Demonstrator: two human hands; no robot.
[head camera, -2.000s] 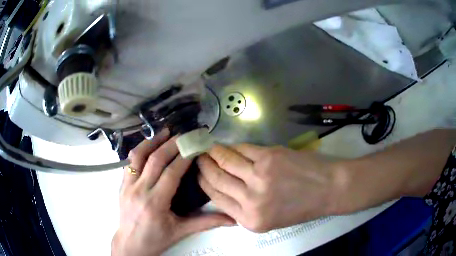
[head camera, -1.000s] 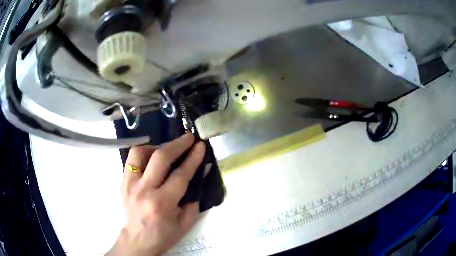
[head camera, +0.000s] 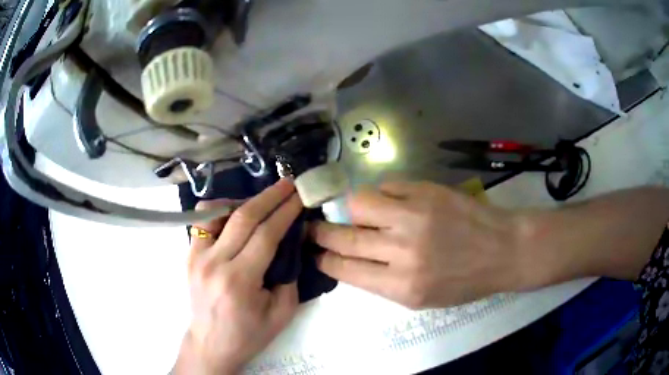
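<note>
The dark fabric panel (head camera: 312, 278) lies on the white table under the machine head, its upper part hidden by the needle area. A short piece of metal zipper (head camera: 283, 167) shows just above my left fingertips. My left hand (head camera: 246, 267) lies on the panel with fingers extended, pressing it down. My right hand (head camera: 422, 245) is at the panel's right edge, its fingertips touching the dark fabric beside the lower cream knob (head camera: 321, 184). Whether the right fingers pinch the fabric is hard to tell. The presser foot and needle area (head camera: 301, 139) is dark and partly hidden.
Black and red thread snips (head camera: 491, 155) with a coiled black cord (head camera: 567, 171) lie right on the bed. A white scrap (head camera: 561, 62) is at upper right. Yellow tape (head camera: 473, 187) shows behind my right hand. The ribbed cream knob (head camera: 177, 84) and bent thread guides (head camera: 196, 176) hang at left.
My right hand was out of view one second ago and is back at the panel's right edge. My left hand stays on the panel, its fingertips slightly higher.
</note>
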